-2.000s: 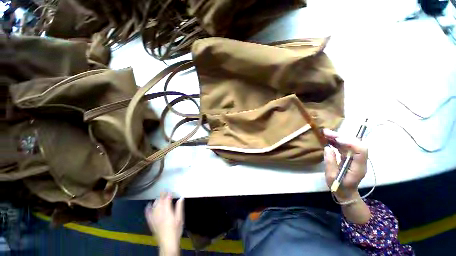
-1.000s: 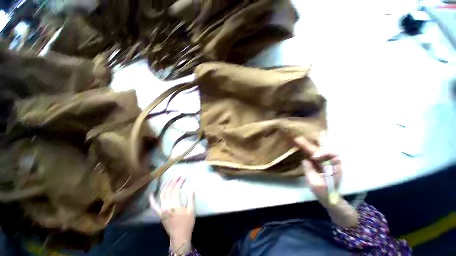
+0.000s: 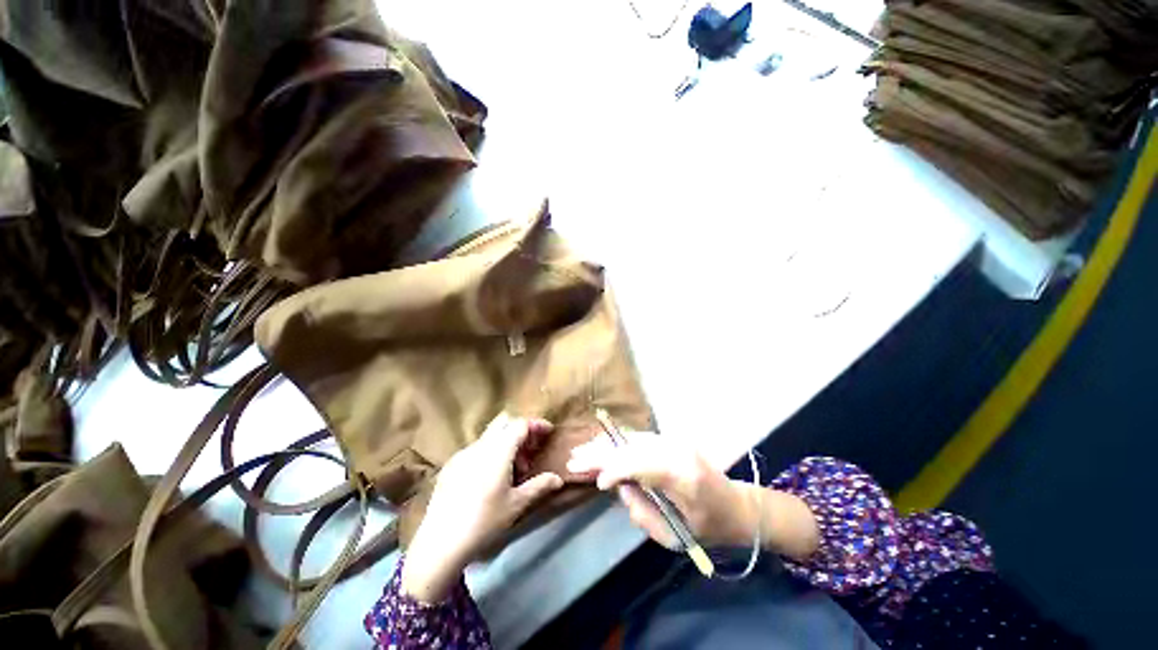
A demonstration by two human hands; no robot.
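A tan-brown tote bag lies on the white table at its near edge, with a small pale label on its cloth. Its straps loop out to the left. My left hand is on the lower part of the bag, with thumb and fingers pinching the cloth. My right hand holds a slim pen-like tool, its rear end towards me, with a thin cord looping past the wrist. My right fingertips touch the cloth close to my left fingers.
A large pile of brown bags with hanging straps is at the upper left. Another brown bag lies lower left. Flat stacked brown pieces are upper right. A small dark block sits on the far table. A yellow line crosses the dark floor at right.
The view has turned to the right, bringing the stack into view. My left hand has moved from the table edge onto the bag and gripped cloth. My right hand has moved closer to it.
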